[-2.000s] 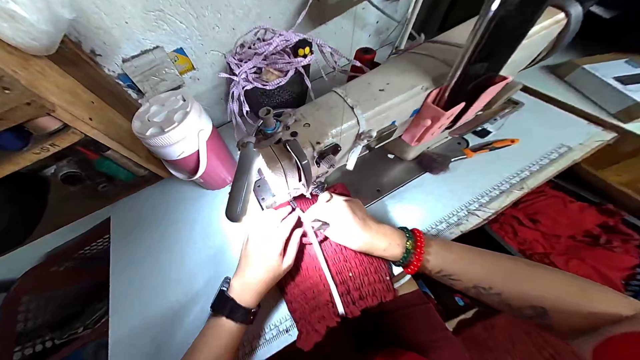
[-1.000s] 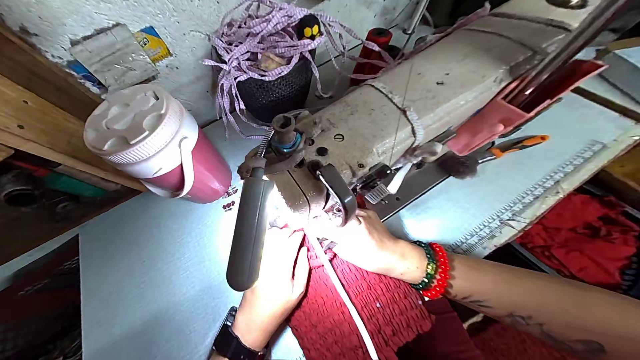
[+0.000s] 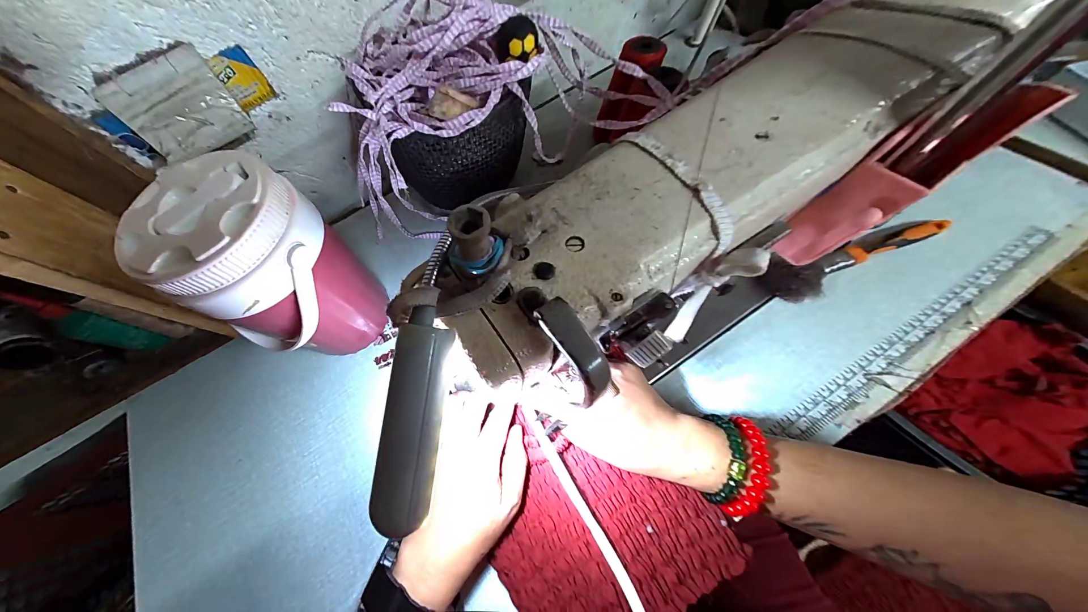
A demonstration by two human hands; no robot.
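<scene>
Dark red gathered fabric (image 3: 612, 518) lies under the head of a sewing machine (image 3: 595, 229), with a narrow white strip (image 3: 586, 510) running lengthwise on top of it. My left hand (image 3: 476, 467) rests flat at the fabric's left edge, partly behind a grey lamp (image 3: 412, 425) that lights the needle area. On the right, my right hand (image 3: 637, 425) lies on the fabric beside the strip, its fingertips near the presser foot. Glare and the machine head hide the needle and most fingertips, so a grip cannot be made out.
A pink and white jug (image 3: 263, 255) stands at the left by a wooden shelf. Behind the machine is a black basket (image 3: 459, 161) with lilac checked strips. Right of the machine lie an orange-handled tool (image 3: 901, 238), a pink holder (image 3: 858, 204) and a printed ruler scale (image 3: 918, 340); red cloth (image 3: 1003, 399) is beyond the table edge.
The view has moved closer to the machine head. Both hands stay on the red fabric by the needle area; no release or new hold is plain.
</scene>
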